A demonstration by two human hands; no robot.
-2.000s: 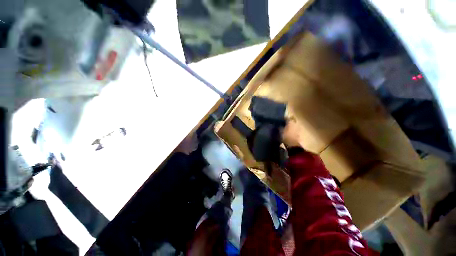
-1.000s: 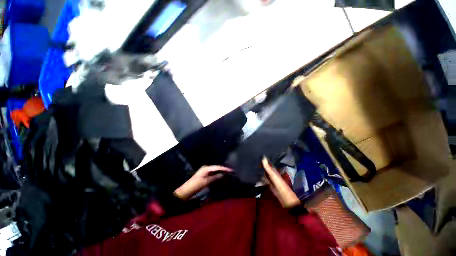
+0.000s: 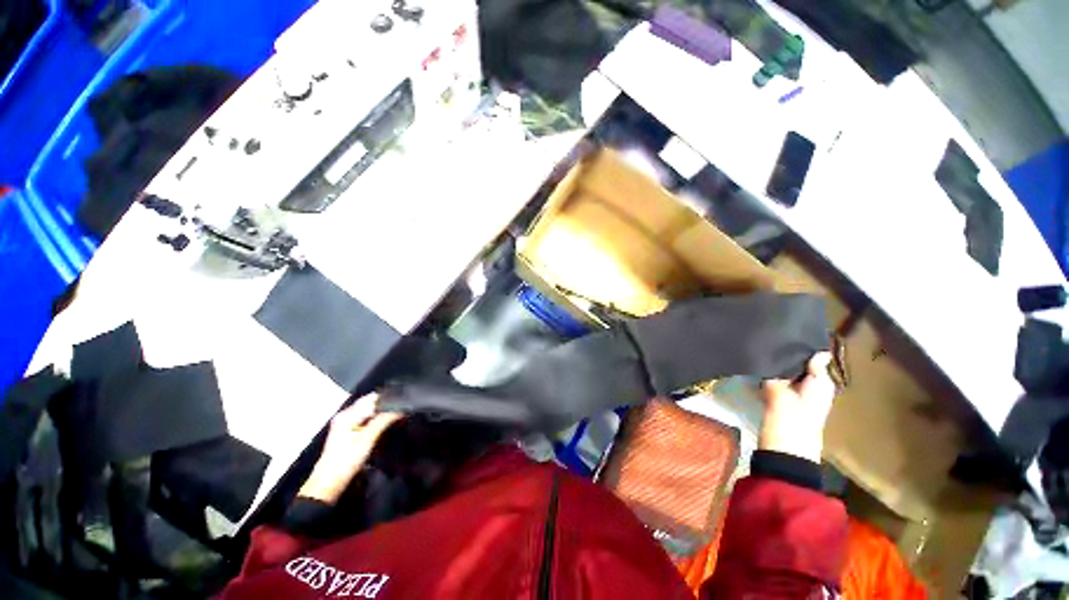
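Observation:
A long black garment panel [image 3: 668, 352] is stretched across in front of me, with a seam or fold near its middle. My left hand [image 3: 344, 445] grips its left end by the table edge. My right hand [image 3: 802, 404] grips its right end, above the carton side. A single black panel [image 3: 328, 326] lies flat on the white table [image 3: 410, 246] beside the sewing machine [image 3: 387, 106]. A heap of black and camouflage panels [image 3: 147, 404] lies at the table's left end.
An open cardboard carton [image 3: 598, 240] stands between two white tables. A reddish mesh stool [image 3: 674, 469] is below the panel. Orange cloth [image 3: 879, 565] is at lower right. Blue bins [image 3: 53, 152] stand at upper left. A phone-like dark object [image 3: 791, 168] lies on the right table.
The view has swung, bringing the right table into sight. My hands have moved apart, and the black panel between them is now spread out lengthwise.

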